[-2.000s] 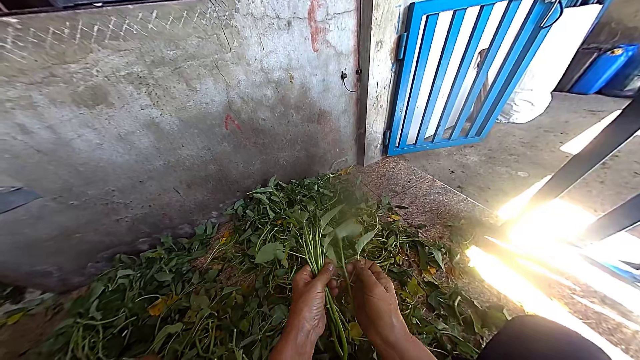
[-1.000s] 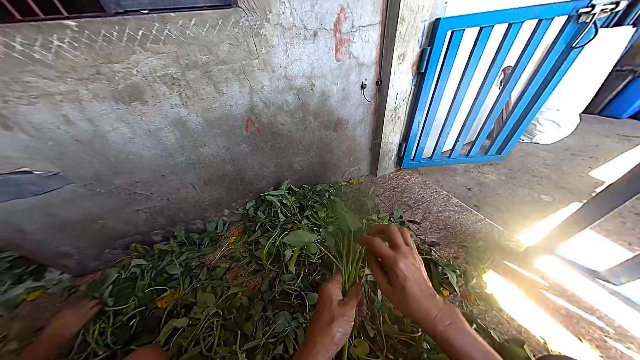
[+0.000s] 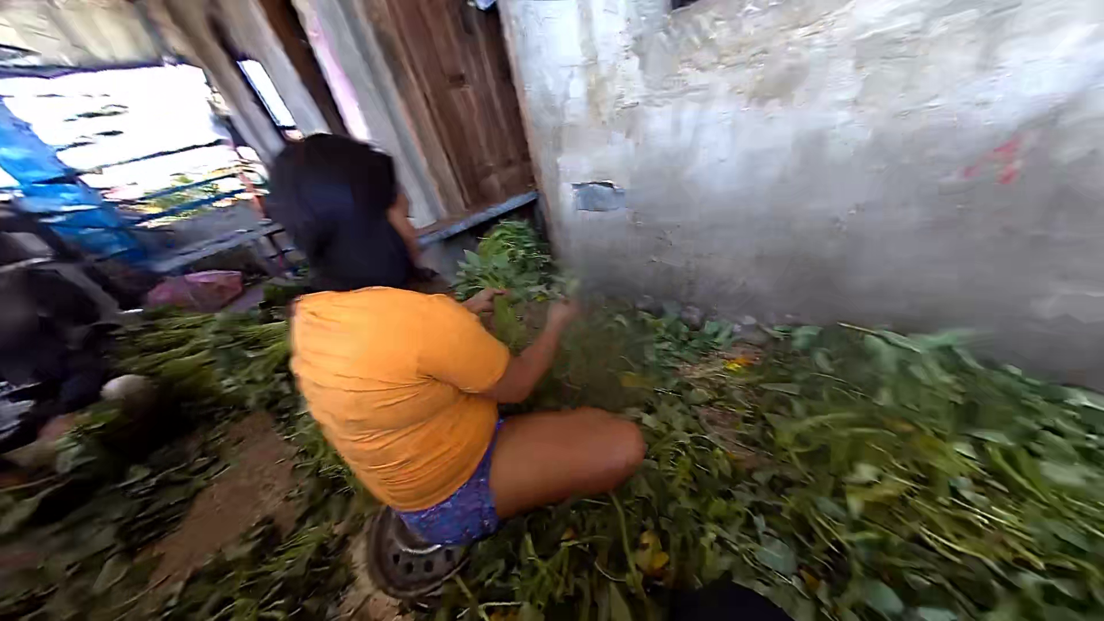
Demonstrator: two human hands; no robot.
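Observation:
Neither my left hand nor my right hand shows in the head view. Leafy green stems [image 3: 862, 448] lie heaped over the ground at the right, with some yellow leaves among them. Left of the middle, a person in an orange shirt [image 3: 388, 388] sits on a low round seat [image 3: 410, 561], turned toward the wall. That person's hands are at a leafy green bunch [image 3: 509, 259]; blur hides how they hold it. More greens [image 3: 207, 354] lie behind the person. A dark rounded shape, unclear, is at the bottom edge.
A rough concrete wall [image 3: 776, 198] runs along the right, with a wooden panel [image 3: 457, 103] beside it. At the far left are a blue sheet [image 3: 52, 181], a pink bag [image 3: 197, 290] and part of another dark-clothed figure [image 3: 52, 336]. Bare brown ground [image 3: 233, 500] shows lower left.
The view has swung far to the left, bringing the seated person into sight. Both of my hands, seen earlier at a bunch of green stems, are out of view, as is the blue gate.

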